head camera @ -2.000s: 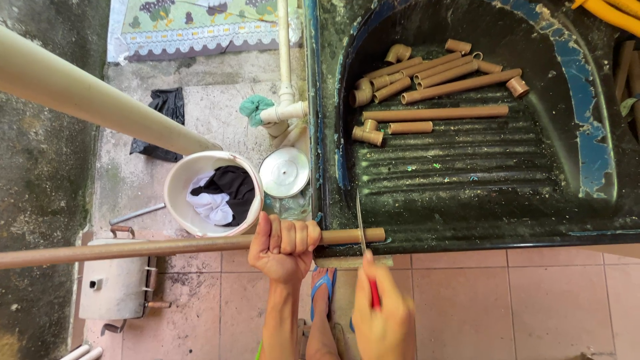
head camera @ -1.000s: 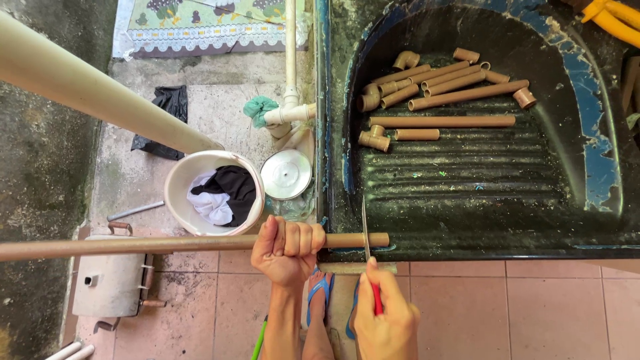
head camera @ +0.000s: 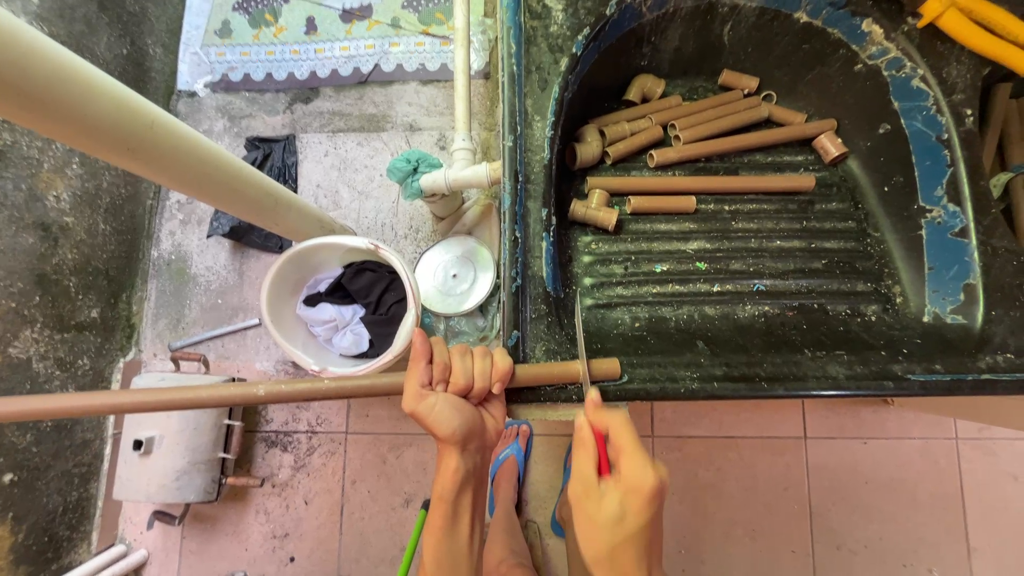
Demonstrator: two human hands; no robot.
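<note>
A long brown plastic pipe (head camera: 320, 389) runs level from the left edge to the front edge of a black washtub. My left hand (head camera: 458, 388) is wrapped around it just left of the tub. In my right hand (head camera: 612, 480) is the red handle of a thin-bladed knife or saw (head camera: 582, 344), whose blade lies across the pipe near its right end. Higher up in the tub lie several cut brown pipe pieces (head camera: 700, 184), with an elbow fitting (head camera: 644, 88), a tee fitting (head camera: 594, 211) and a short coupling (head camera: 830, 147).
On the left stand a white bucket (head camera: 274, 312) holding black and white cloth, and a thick cream pipe (head camera: 160, 120). Near them are a round metal lid (head camera: 454, 274), white drain piping (head camera: 462, 80) and a metal box with handles (head camera: 172, 436). Yellow-handled tools (head camera: 972, 36) lie at upper right.
My hands keep their holds on the pipe and the red handle. The blade has shifted slightly along its own length across the pipe.
</note>
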